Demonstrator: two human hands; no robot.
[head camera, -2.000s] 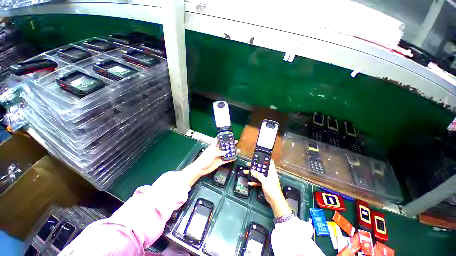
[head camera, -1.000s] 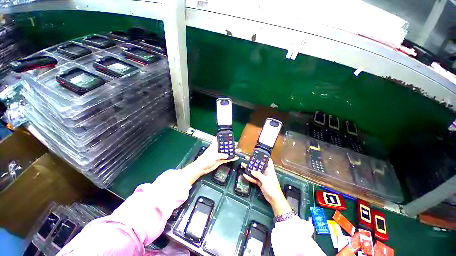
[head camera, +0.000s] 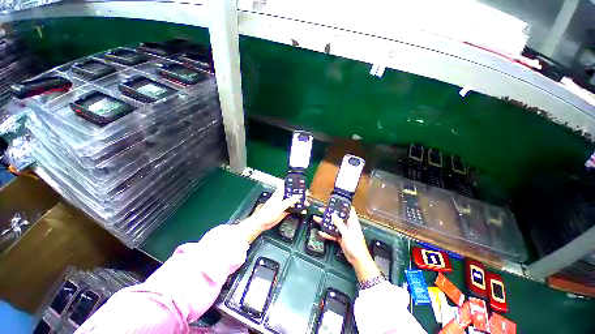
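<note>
My left hand (head camera: 277, 210) holds an open flip phone (head camera: 298, 166) by its black keypad half, its thumb on the keys and the pale-screened lid up. My right hand (head camera: 349, 236) holds a second open flip phone (head camera: 344, 186) the same way, with its thumb on the keypad. Both phones are above a clear blister tray (head camera: 293, 295) that holds several closed dark phones (head camera: 259, 286) in pockets. Some pockets are partly hidden by my hands and sleeves.
Stacked blister trays (head camera: 150, 156) stand left of a pale post (head camera: 228, 98). Red-framed phones (head camera: 431, 259), a blue card (head camera: 417, 288) and orange cards (head camera: 479, 314) lie at right. A clear tray with phones (head camera: 450, 215) is on a brown board behind. An overhead shelf (head camera: 391, 55) crosses above.
The left phone now leans to the right, and my left thumb has moved onto its keypad. The right phone has shifted slightly left, and my right thumb now lies over its keys.
</note>
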